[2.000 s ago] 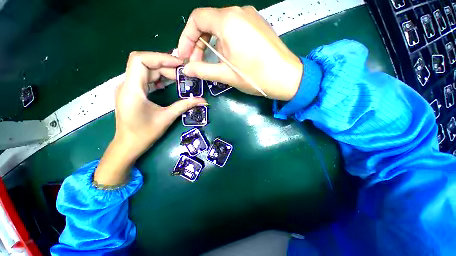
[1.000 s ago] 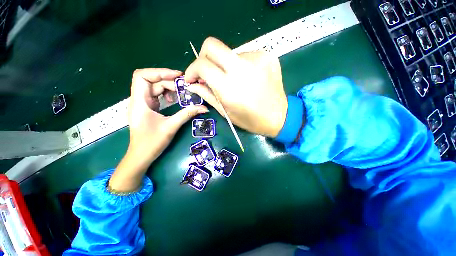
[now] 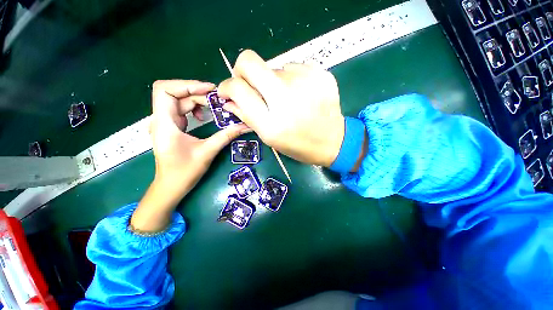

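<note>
My left hand holds a small rounded-square electronic module with a pale rim between thumb and fingers, above the white rail. My right hand has its fingertips on the module's upper right side and also holds a thin pale wooden stick. The stick's ends show above and below the hand; its middle is hidden. A single module lies on the green worktop just below my hands. Several more lie grouped below it, one of them at the right.
The white rail crosses behind my hands and meets a grey bracket at left. Two modules, one nearer, lie on the green belt. A black tray of modules stands right; a red bin is lower left.
Since the first frame the stick has turned from slanting over my right palm to pointing up past the fingers. My right hand sits lower. The belt modules have shifted right, with a second one showing.
</note>
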